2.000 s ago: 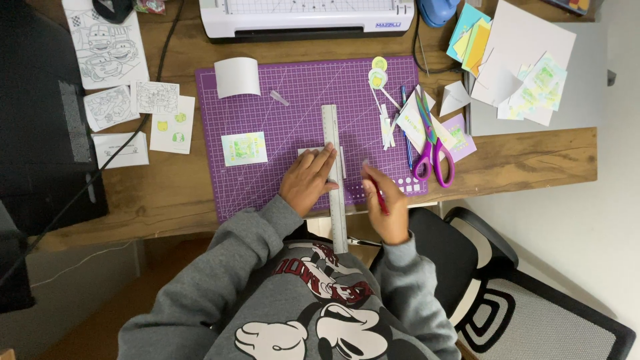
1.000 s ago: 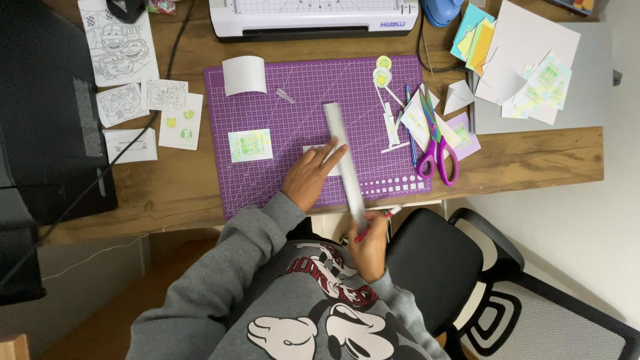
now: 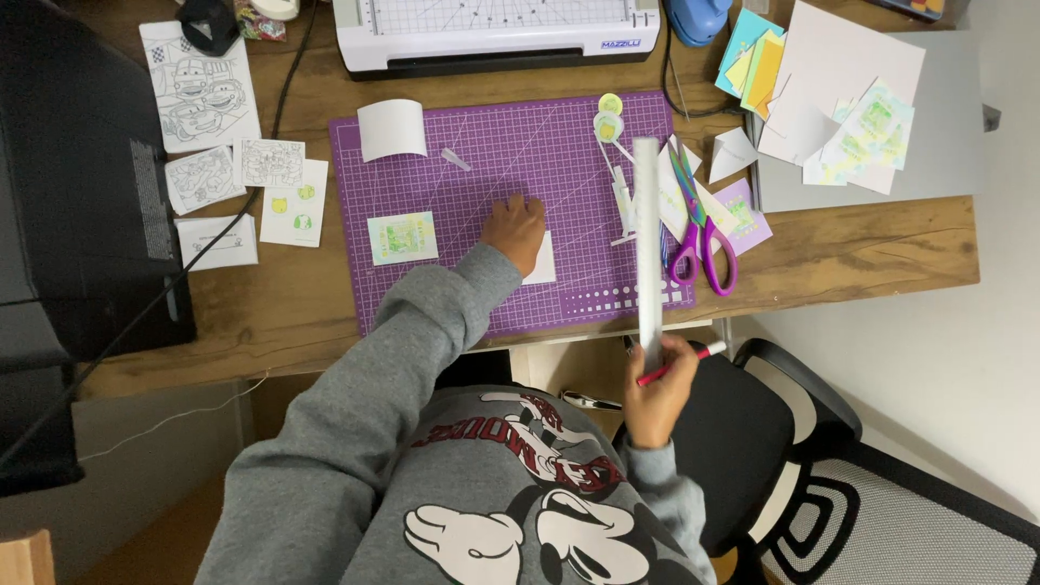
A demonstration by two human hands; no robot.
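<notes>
My left hand rests on the purple cutting mat, its fingers over a small white card; whether it grips the card is hidden. My right hand, at the mat's front edge, holds a long ruler by its near end, together with a slim red pen-like tool with a white end. The ruler points away from me, left of the purple-handled scissors. On the mat lie a green-and-yellow printed card, a curled white paper and round yellow-green cutouts with white strips.
A white paper trimmer or laminator stands behind the mat. Coloring sheets and a black cable lie to the left. A grey laptop-like slab bears papers at the right. A black chair stands by the table's front.
The ruler, earlier under my left hand at the white card, is now off to the right in my right hand. My left hand remains near the card, without the ruler.
</notes>
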